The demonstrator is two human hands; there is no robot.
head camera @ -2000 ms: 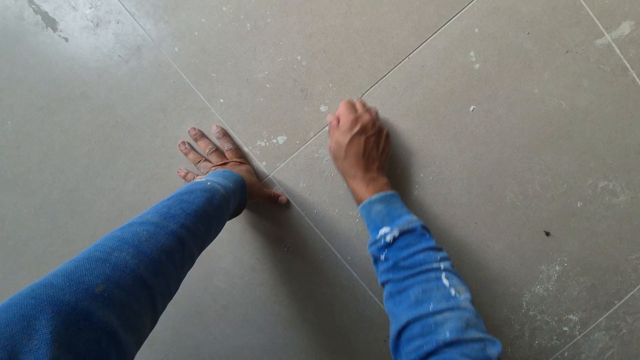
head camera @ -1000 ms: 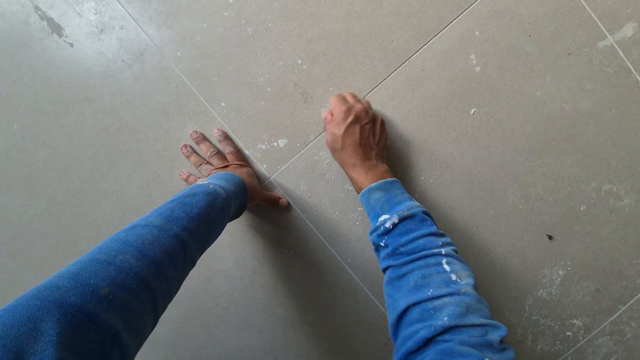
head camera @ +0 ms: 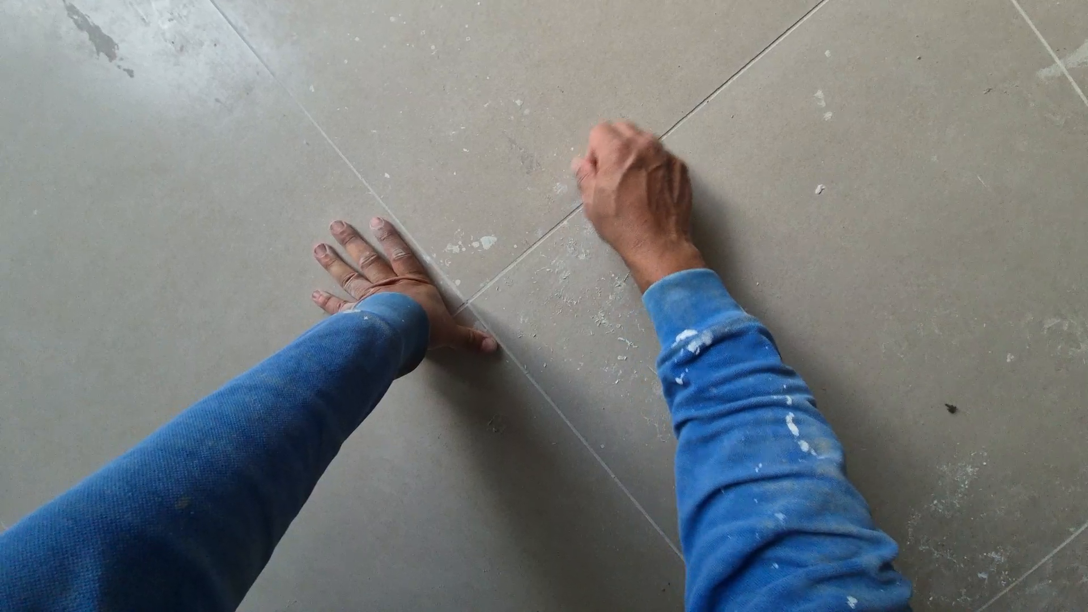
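Note:
My left hand [head camera: 399,285] lies flat on the grey floor tiles [head camera: 544,365], fingers spread, beside the crossing of two tile joints. White dust coats its fingers. Up and to the right, my right hand [head camera: 633,191] is curled, knuckles up, over a dark tile joint [head camera: 739,72]. It is slightly blurred, and whether its fingers hold something is hidden beneath it. White crumbs [head camera: 603,319] are scattered on the tile between the hands. Both arms wear blue sleeves; the right sleeve [head camera: 748,425] has white spatters.
White spots [head camera: 484,242] mark the tile above the joint crossing. A small dark bit [head camera: 951,408] lies at the right, above a whitish powdery patch [head camera: 952,493]. A darker stain [head camera: 93,32] shows at the upper left. Paler joints run between the large tiles.
My right hand stays over the same joint, shifting only slightly, with its fingers blurred. More white crumbs show on the tile below it than two seconds ago. My left hand has not moved.

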